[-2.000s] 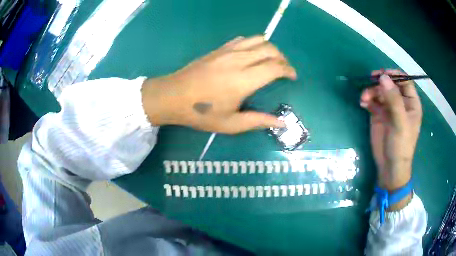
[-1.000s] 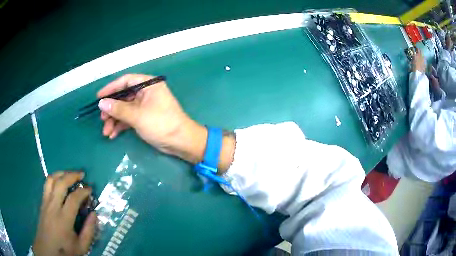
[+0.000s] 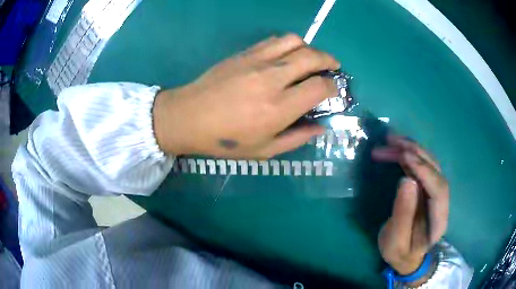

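My left hand (image 3: pixel 243 104) reaches in from the left, palm down. Its fingertips grip the left side of a watch housing (image 3: pixel 340 99), black-edged with a silver and white inside, lying at the top edge of a clear sticker sheet (image 3: pixel 339 189). A row of white L-shaped stickers (image 3: pixel 249 167) shows below the hand; the hand hides most of the row above. My right hand (image 3: pixel 416 195) is at the lower right, beside the sheet's right end, with curled, blurred fingers. A dark narrow shape lies between them; I cannot tell whether it is the tweezers.
Spare white sheets (image 3: pixel 76 53) lie at the upper left, with shiny clear plastic (image 3: pixel 34 68) beside them. A thin white line (image 3: pixel 319 21) and a wide white line (image 3: pixel 452 42) mark the green mat. Dark glossy wrapping (image 3: pixel 506 262) shows at the lower right edge.
The view swung right and came back. My left fingers now close on the housing, where earlier the thumb touched it. My right hand has moved lower, beside the sheet; the tweezers no longer show clearly.
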